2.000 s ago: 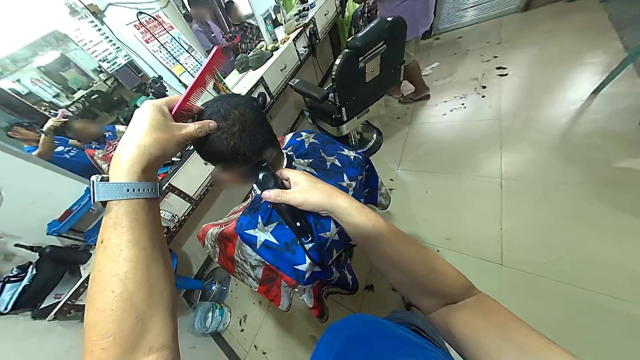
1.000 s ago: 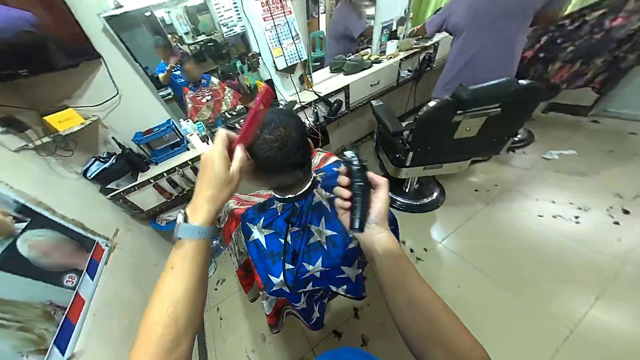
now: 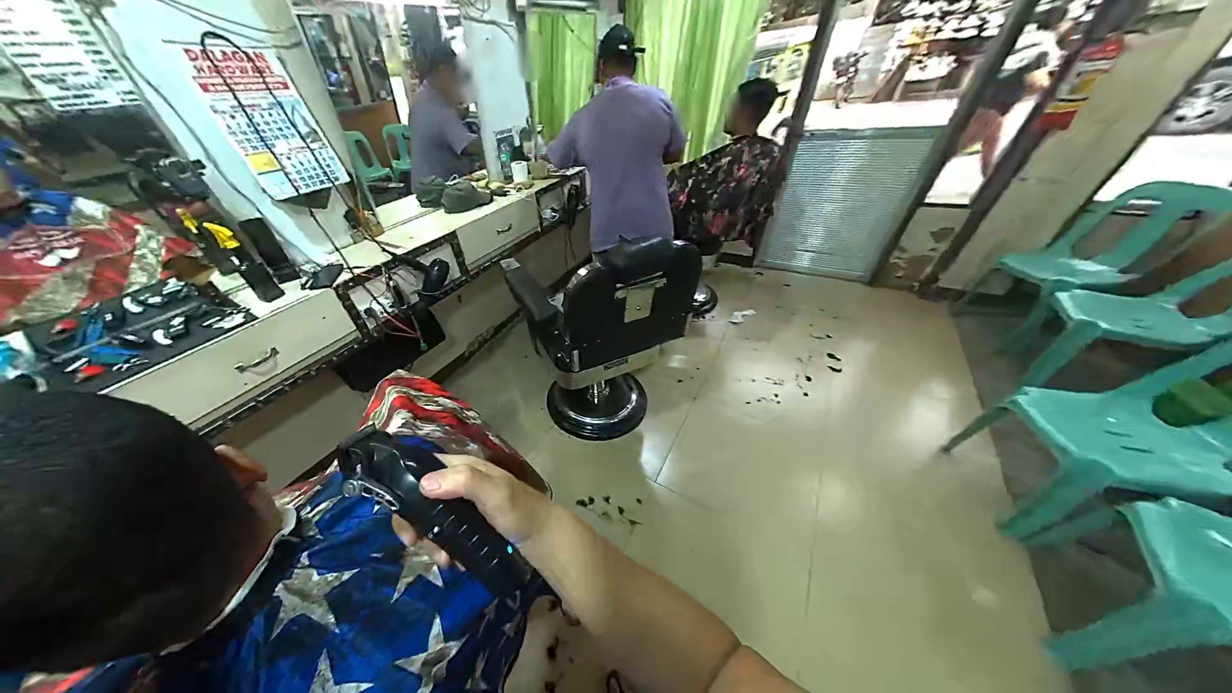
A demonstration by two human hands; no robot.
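Note:
My right hand [image 3: 491, 510] is closed around a black cordless hair clipper [image 3: 438, 505], its blade end pointing up and left, apart from the head. At the lower left is the dark-haired head of a seated person [image 3: 106, 529]. A barber cape with white stars on blue and red stripes [image 3: 356, 587] covers that person's shoulders and body, and the clipper is over it. A white strip [image 3: 260, 568] rings the neck. My left hand is outside the view.
A counter with drawers [image 3: 279, 346] holds clippers and tools on a dark mat. Beyond stand a black barber chair [image 3: 626, 308], a person in a purple shirt [image 3: 626, 154] and a seated caped person [image 3: 736, 173]. Green plastic chairs [image 3: 1126, 404] line the right side. Hair clippings [image 3: 611, 508] lie on the floor.
The view has swung far to the right. My left hand and the red comb, seen at the head earlier, have left the view. My right hand still holds the clipper.

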